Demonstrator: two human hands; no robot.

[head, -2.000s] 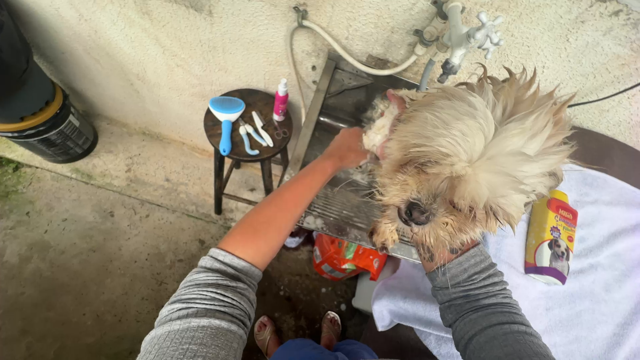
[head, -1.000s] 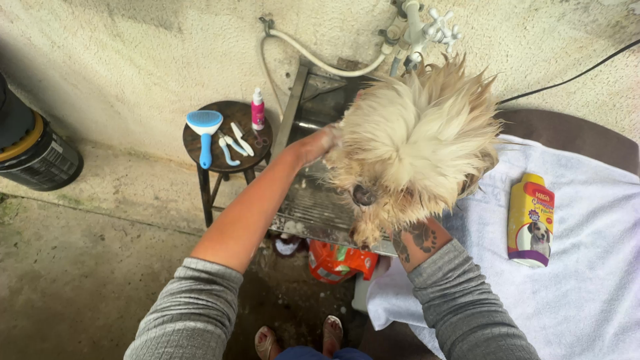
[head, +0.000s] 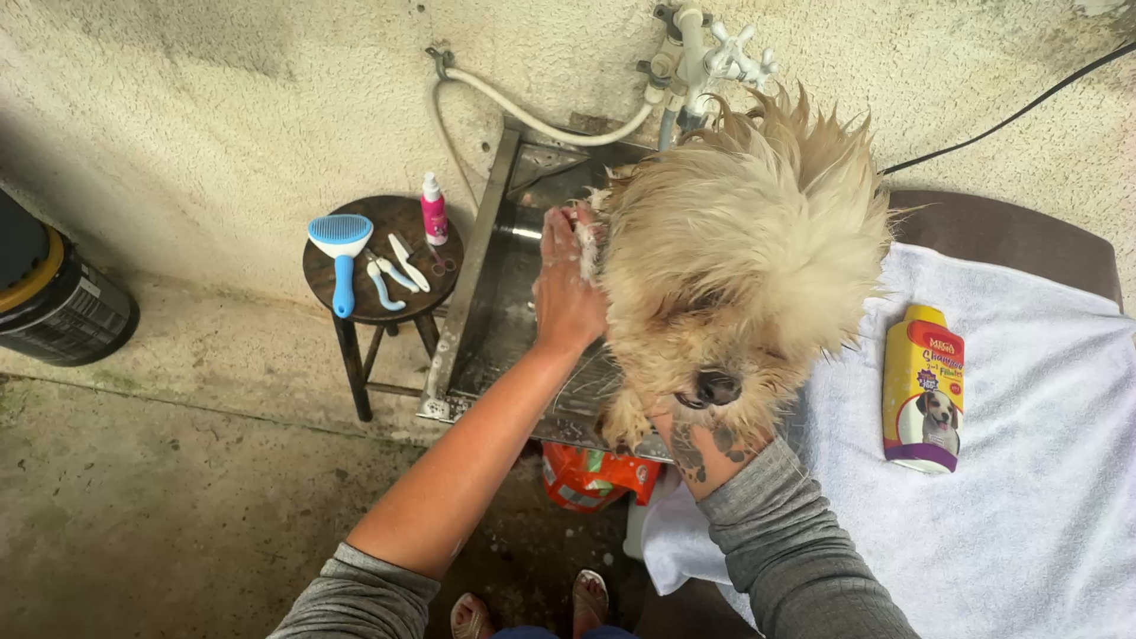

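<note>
A wet, cream-coloured long-haired dog [head: 745,257] stands in a metal sink [head: 484,293], its muzzle toward me and one front paw at the near rim. Sudsy and wet, my left hand [head: 568,284] lies against the dog's flank on the left, fingers together and pointing away, by some white lather. My right forearm reaches under the dog's head and chest, with the hand itself hidden by the fur. On a white towel [head: 1047,399] at the right lies a yellow dog shampoo bottle [head: 923,390].
A wooden stool [head: 382,209] at the left bears a blue slicker brush [head: 342,257], nail clippers [head: 386,280], a white-handled tool [head: 408,262], small scissors [head: 441,261] and a pink spray bottle [head: 434,211]. Wall taps [head: 732,58] and a hose [head: 550,129] are behind; a black bucket [head: 67,306] stands far left.
My left hand has shifted along the dog's side, and its back now shows more fully. The dog's head has turned and lowered slightly. My right arm stays beneath the dog.
</note>
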